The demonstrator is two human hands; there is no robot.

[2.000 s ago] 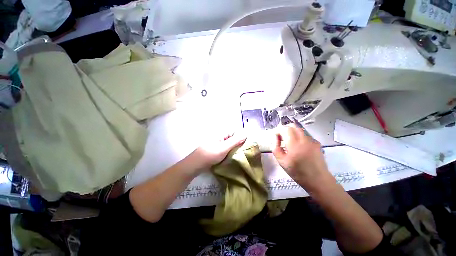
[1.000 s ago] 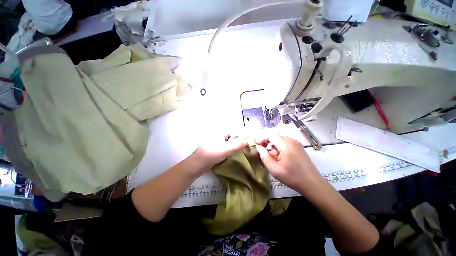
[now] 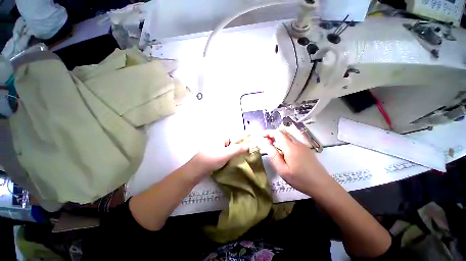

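Note:
An olive garment piece (image 3: 244, 188) hangs from my hands over the table's front edge toward the lap. My left hand (image 3: 218, 155) holds its upper edge, just in front of the needle plate (image 3: 254, 118). My right hand (image 3: 291, 158) is close to its right side, fingers bent together near the cloth's top edge; glare hides the fingertips, and I cannot tell whether they pinch the cloth. Dark metal thread snips (image 3: 305, 134) lie on the table right of the needle, just behind my right hand.
The white sewing machine (image 3: 357, 58) stands at the right. A pale green fabric pile (image 3: 76, 132) lies at the left. A white strip (image 3: 391, 144), a black object (image 3: 359, 101) and a red stick (image 3: 382, 112) lie right of the needle. A white hose (image 3: 217, 31) arches behind.
Since two seconds ago, the snips have come to lie on the table and my right hand has moved to the olive cloth's upper edge. The view has shifted slightly.

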